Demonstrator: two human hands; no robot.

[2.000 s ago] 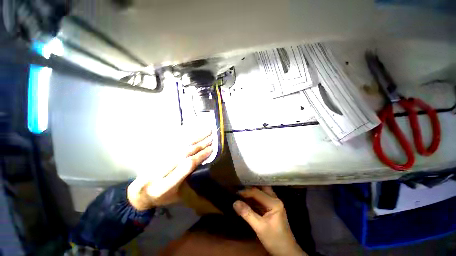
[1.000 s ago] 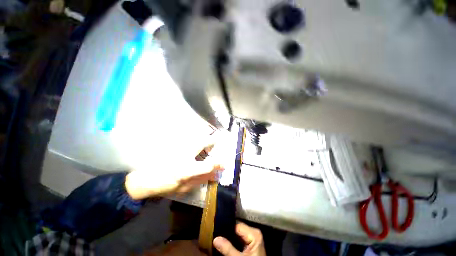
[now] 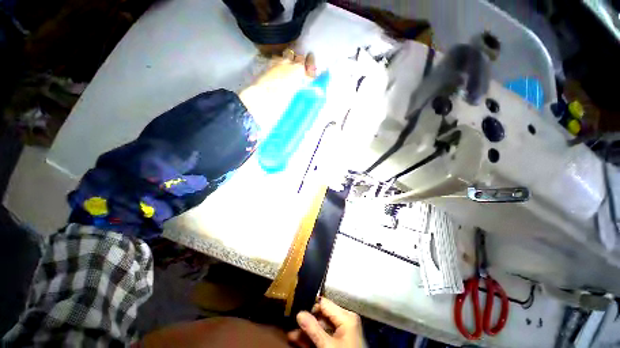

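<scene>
A band with a navy face and tan edge [image 3: 318, 248] runs from under the sewing machine head [image 3: 503, 146] over the table's front edge. My right hand [image 3: 333, 326] pinches its lower end between thumb and fingers. My left hand [image 3: 277, 78], washed out by glare, reaches to the far side of the table, below a dark round container [image 3: 272, 24] and beside a bright blue bottle-shaped object [image 3: 296, 122]. Whether its fingers hold anything is unclear. The presser foot area is partly lost in glare.
Red-handled scissors [image 3: 481, 296] lie right of the machine on the white table [image 3: 109, 115]. White slotted pieces [image 3: 440, 255] lie between them and the needle area. A thin dark rod stands left of the needle. A large pale tub [image 3: 506, 27] stands behind.
My left hand has left the band and moved forward to the far side. The view has shifted, showing the dark container and more machine head. My right hand still holds the band.
</scene>
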